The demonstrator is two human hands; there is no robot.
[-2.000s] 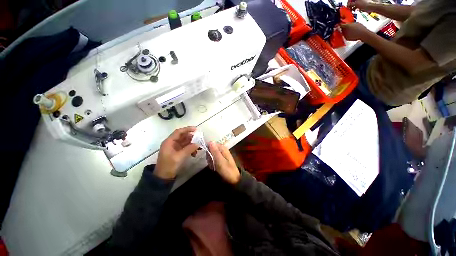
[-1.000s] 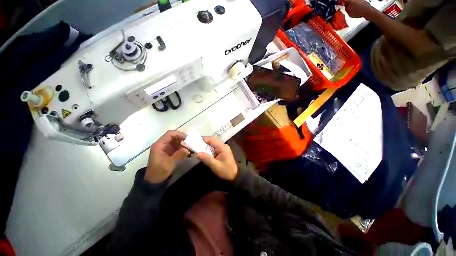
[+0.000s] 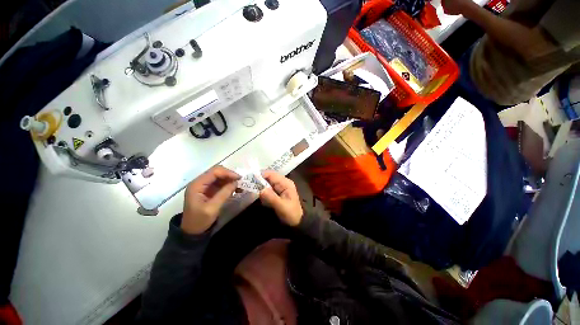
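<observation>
A small white printed label (image 3: 250,181) is held between both hands, in front of the sewing machine bed. My left hand (image 3: 207,198) pinches its left end with thumb and fingertips. My right hand (image 3: 282,195) pinches its right end. Whether it is one label or several stacked cannot be told. The white sewing machine (image 3: 191,70) marked "brother" stands beyond the hands. Its needle area (image 3: 135,171) is left of my left hand, with no cloth visible under it.
Black-handled scissors (image 3: 208,125) lie on the machine bed. A dark phone (image 3: 346,98) lies at the machine's right end. An orange basket (image 3: 439,70) holds grey pieces. A paper sheet (image 3: 448,162) lies on dark cloth (image 3: 502,190). Another person's arm (image 3: 493,28) is at upper right.
The label, earlier folded or tilted, is now spread flatter between the fingertips, with its print showing. The hands have moved slightly, and the view has shifted so the machine sits higher and further left.
</observation>
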